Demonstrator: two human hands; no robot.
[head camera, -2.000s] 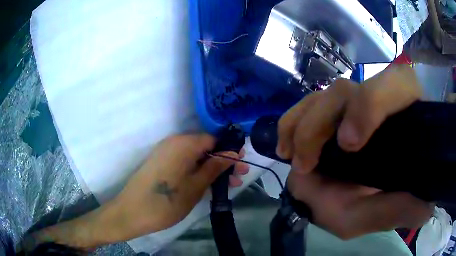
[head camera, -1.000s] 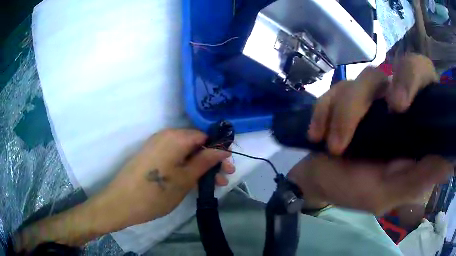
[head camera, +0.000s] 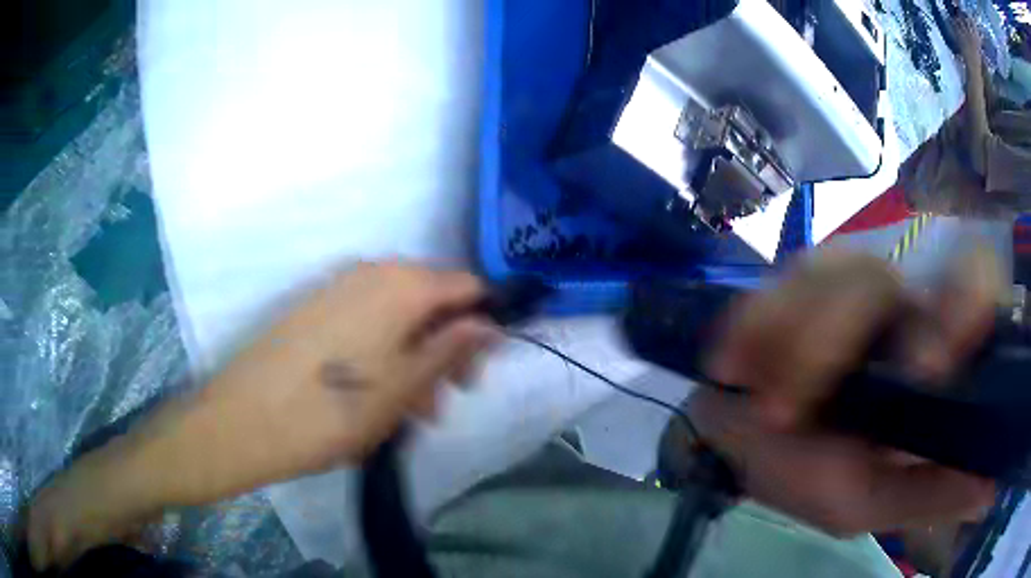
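Observation:
My left hand (head camera: 362, 361) is blurred and pinches one dark end of the black headband (head camera: 390, 508) at the near edge of the blue bin. The band hangs below the hand. My right hand (head camera: 825, 373), also blurred, is closed around the thick black electric screwdriver (head camera: 678, 322), whose front end points left with a gap to the pinched end. A thin black wire (head camera: 611, 382) runs from my left fingers to the headband's other end (head camera: 707, 480), below my right hand.
The blue bin (head camera: 491, 147) holds a silver screw feeder (head camera: 780, 85) and small black parts (head camera: 548, 239) in its near left corner. A white sheet (head camera: 283, 147) lies left of it, with clear plastic film (head camera: 91, 339) at far left. Part of another person (head camera: 972, 136) shows at upper right.
The view has shifted, so the bin and feeder sit further right. My left hand has turned, and the hanging band has swung left, farther from the other headband end. My right hand still holds the screwdriver.

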